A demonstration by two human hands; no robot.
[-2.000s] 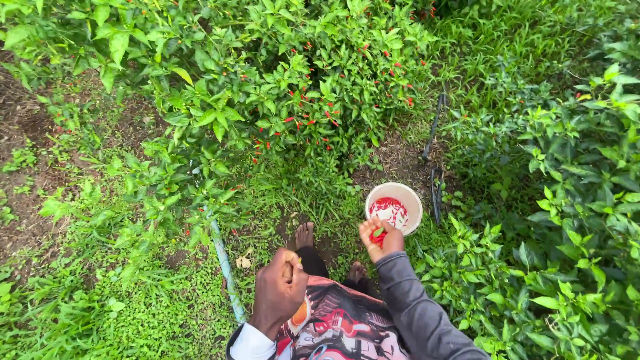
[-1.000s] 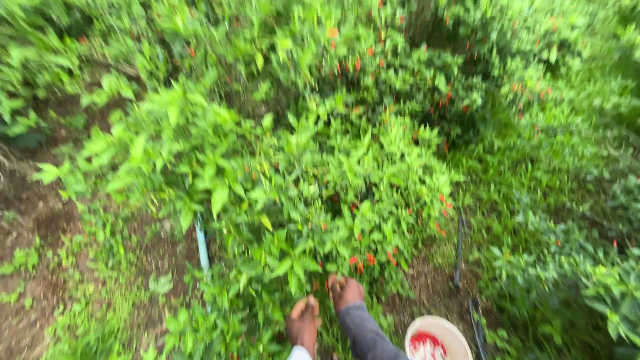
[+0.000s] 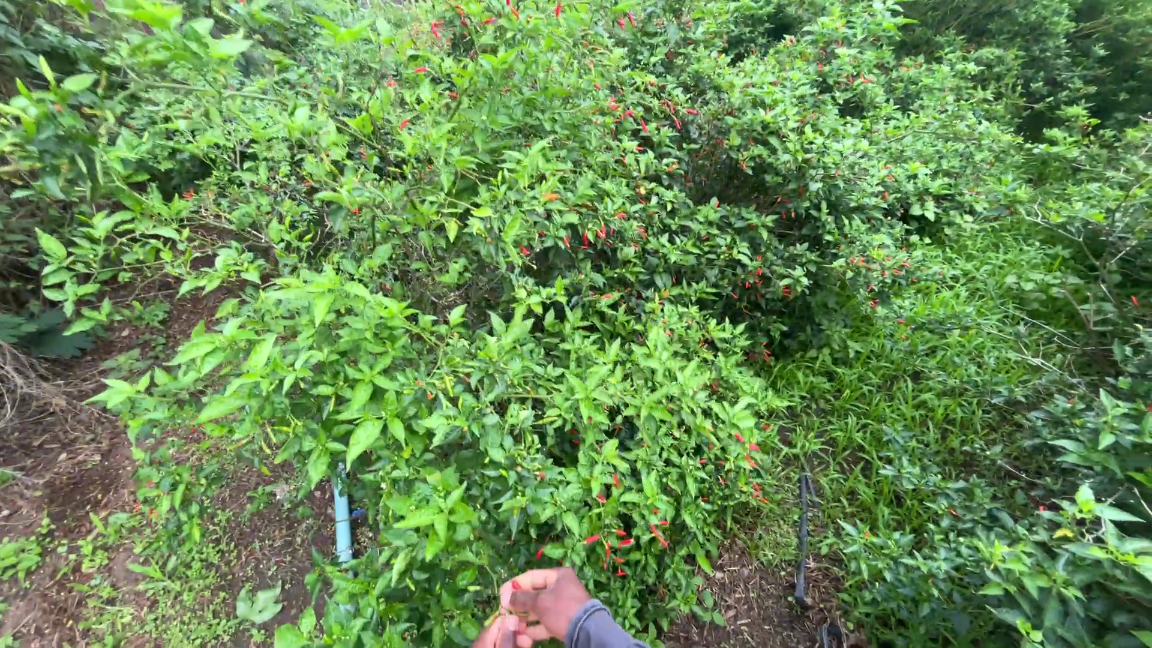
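At the bottom edge of the head view, my right hand (image 3: 551,601), below a grey sleeve cuff, has its fingers curled around a small red chili pepper (image 3: 515,585). My left hand (image 3: 502,632) meets it fingertip to fingertip, mostly cut off by the frame; whether it holds anything is unclear. Just beyond both hands stands a leafy chili pepper bush (image 3: 576,450), with a cluster of ripe red chili peppers (image 3: 619,543) to the right of and above my right hand.
A light blue pipe (image 3: 342,517) rises from bare soil left of the bush. A black hose (image 3: 802,540) lies at the right on the ground. More chili bushes (image 3: 765,180) bearing red peppers spread behind, and another leafy plant (image 3: 1080,558) borders the right side.
The view has tilted up, and the white bucket with red peppers has left it. My hands, apart two seconds ago with red peppers in the right one, are now together at the bush.
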